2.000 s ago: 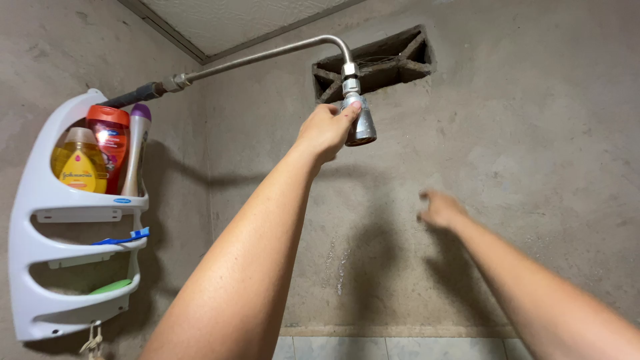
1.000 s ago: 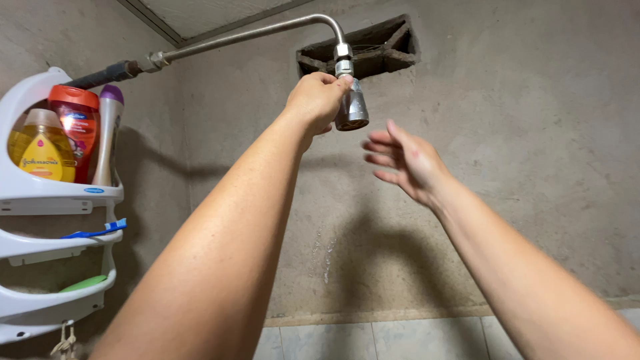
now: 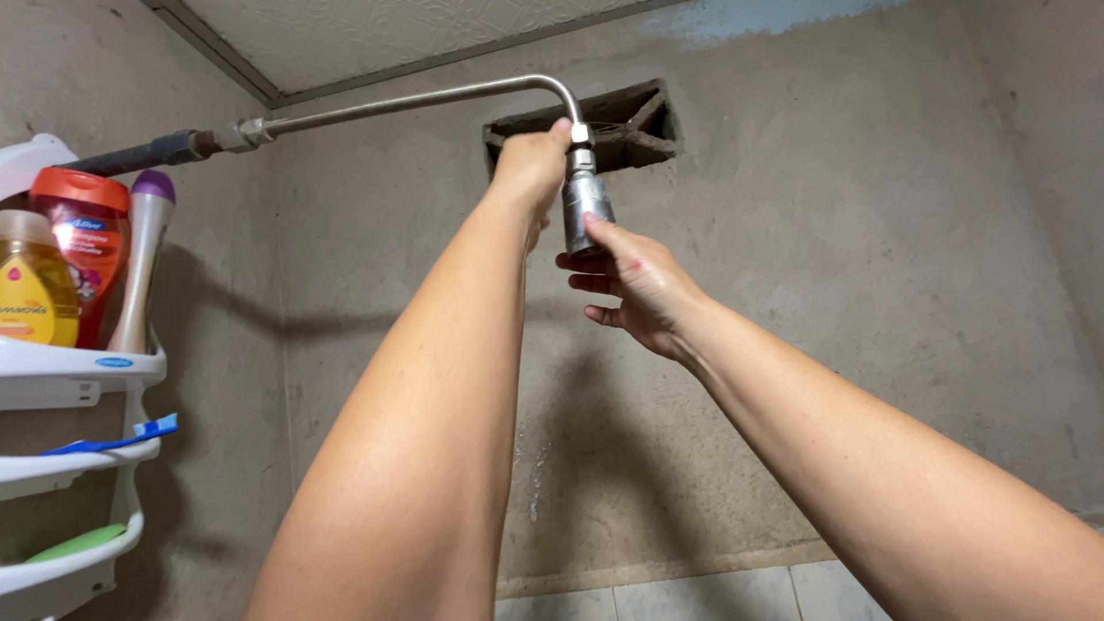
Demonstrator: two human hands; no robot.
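A chrome shower head (image 3: 588,207) hangs from the bent end of a metal shower arm (image 3: 414,99). My left hand (image 3: 533,172) is at the arm's lower end, its thumb up beside the hex nut (image 3: 581,134); its other fingers are largely hidden behind the hand, so its hold cannot be fully seen. My right hand (image 3: 634,285) has its thumb on the lower side of the shower head, with the index finger at its bottom rim and the other fingers spread below. A dark pipe section (image 3: 147,153) joins the arm at the left.
A white plastic shelf (image 3: 78,366) on the left holds a red shampoo bottle (image 3: 86,250), a yellow bottle (image 3: 34,297), a purple-capped bottle (image 3: 142,259), a blue toothbrush (image 3: 112,442) and a green item (image 3: 79,543). A vent opening (image 3: 638,129) lies behind the arm; tiles (image 3: 703,597) line the lower wall.
My right hand has come up to the shower head, touching it now. My left hand has shifted from the shower head's upper part to beside the nut above.
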